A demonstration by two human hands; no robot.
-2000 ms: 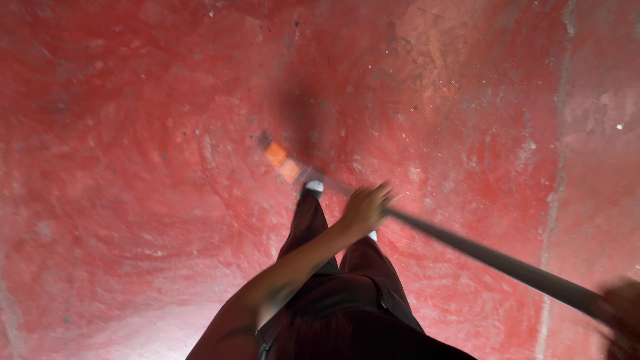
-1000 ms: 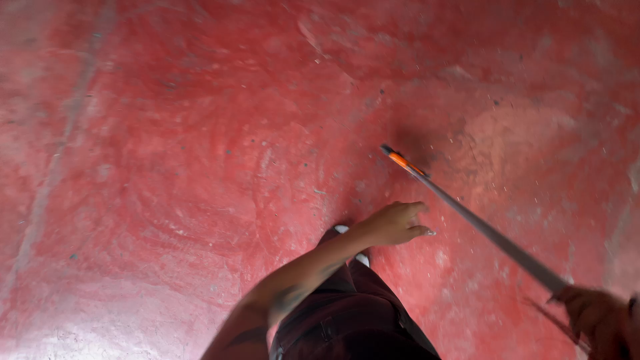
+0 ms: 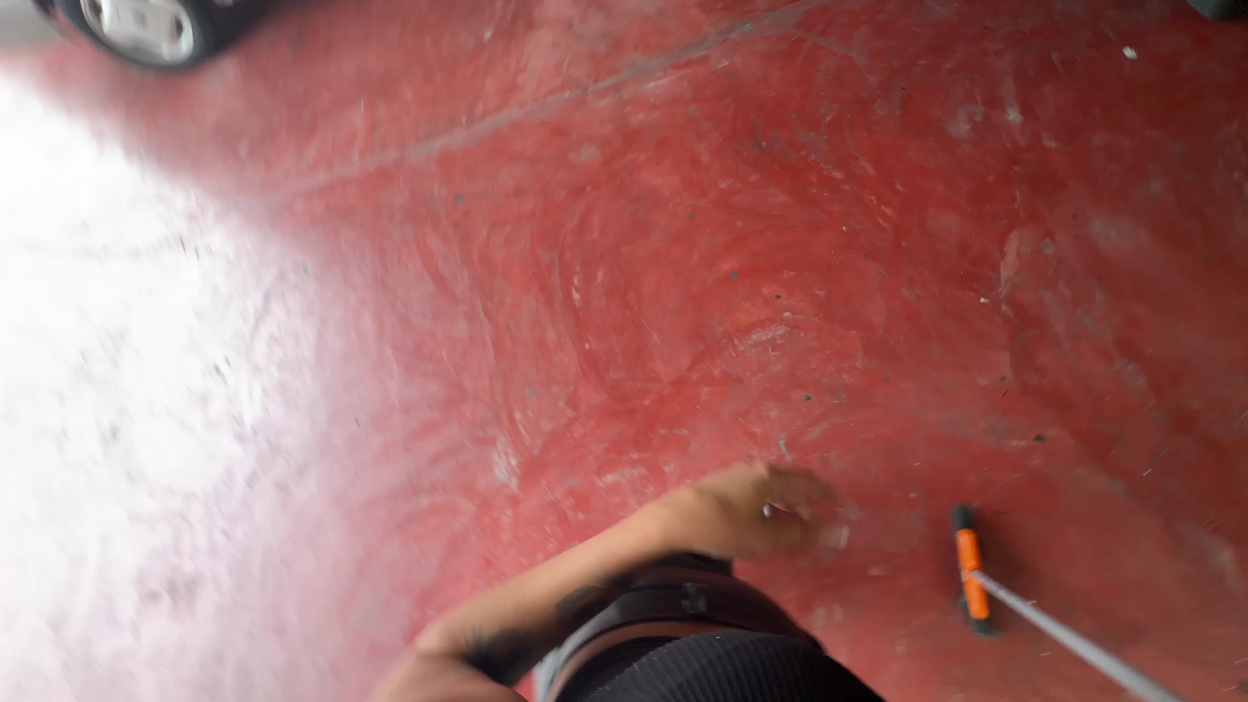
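My left hand (image 3: 765,509) hangs in front of my body with its fingers apart and blurred, touching nothing. To its right, a floor squeegee or broom head (image 3: 970,570), orange with dark ends, is on the red floor. A grey pole (image 3: 1072,642) runs from that head down to the lower right edge of the view. My right hand is out of view, so its hold on the pole cannot be seen.
A vehicle's wheel (image 3: 146,27) stands at the top left. The worn red floor (image 3: 682,292) bears scuffs and small specks, with bright glare on the left. A dark object (image 3: 1219,8) shows at the top right corner.
My left hand was at the pole two seconds ago and came off it. My right hand, on the pole one second ago, has left the view. The view has swung a lot.
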